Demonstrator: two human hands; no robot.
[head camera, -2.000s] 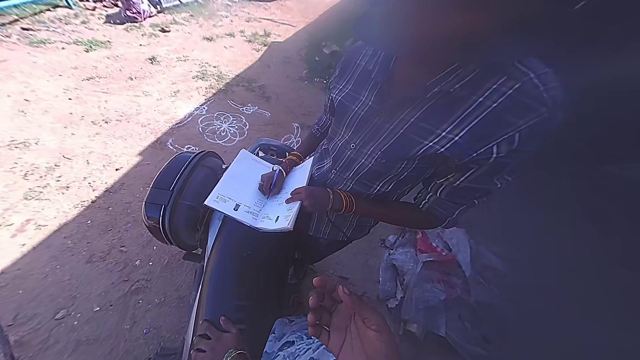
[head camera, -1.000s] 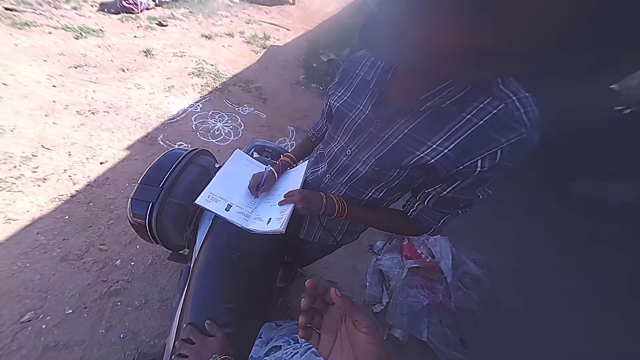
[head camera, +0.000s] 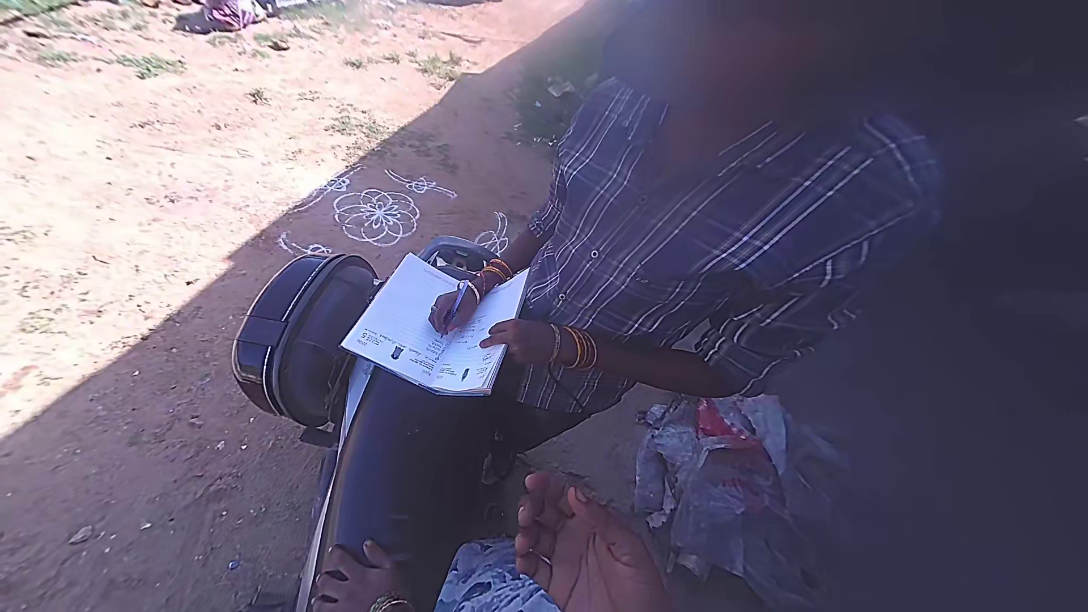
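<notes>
My left hand (head camera: 361, 578) rests palm down on the black seat (head camera: 399, 476) of a parked two-wheeler, a bangle at its wrist. My right hand (head camera: 595, 552) is palm up with curled fingers, nothing in it, beside blue and white patterned cloth (head camera: 493, 582). Farther up, an open notebook (head camera: 404, 327) with printed and handwritten marks lies at the far end of the seat. Another person in a dark striped shirt (head camera: 629, 238) leans over it. That person's one hand holds a blue pen (head camera: 456, 308) to the page; the other hand (head camera: 518, 340) rests on the page's edge.
A round black case (head camera: 302, 340) is at the two-wheeler's left side. Crumpled plastic bags (head camera: 722, 476) lie on the ground at right. White floral line drawings (head camera: 376, 217) mark the shaded dirt beyond. A dark blur covers the right side of the view.
</notes>
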